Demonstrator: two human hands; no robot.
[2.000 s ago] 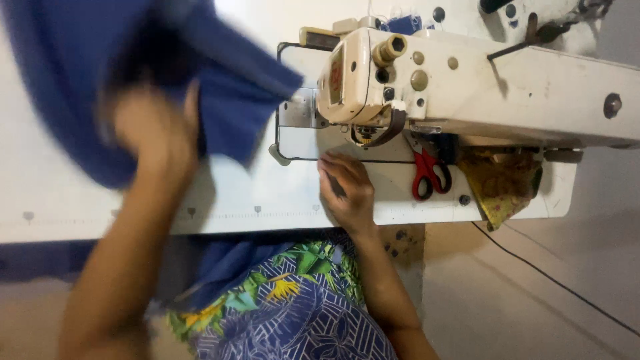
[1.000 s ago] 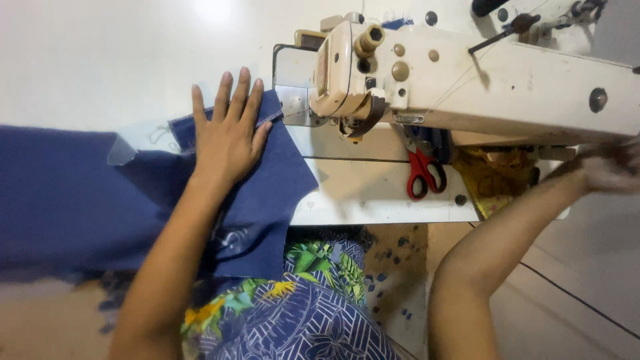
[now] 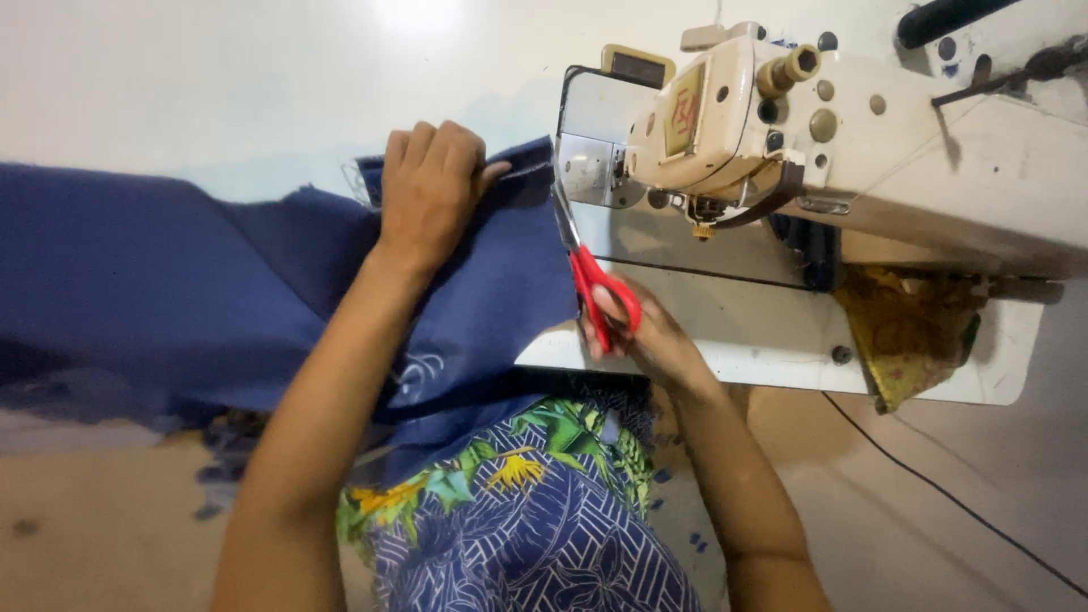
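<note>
Navy blue fabric [image 3: 501,255] spreads over the left part of the sewing table and hangs over its front edge. My left hand [image 3: 432,191] grips its folded, stitched upper edge, thumb toward the right. In my right hand [image 3: 633,327] are scissors with red handles [image 3: 608,297], my fingers at the loops. Their metal blades point up along the fabric's right edge, near the upper corner; whether they have fabric between them I cannot tell. White chalk-like marks [image 3: 421,370] show on the lower part of the fabric.
The industrial sewing machine [image 3: 892,161] stands at the right, its needle plate [image 3: 591,166] just beside the fabric. A yellow patterned cloth [image 3: 909,340] hangs over the table's front edge [image 3: 1003,382]. A black cable [image 3: 935,493] runs below, and small blue scraps [image 3: 697,541] lie on the floor.
The red scissors, lying by the machine in both earlier frames, are now in my right hand at the fabric edge. My left hand, flat on the fabric a second ago, now grips its folded edge.
</note>
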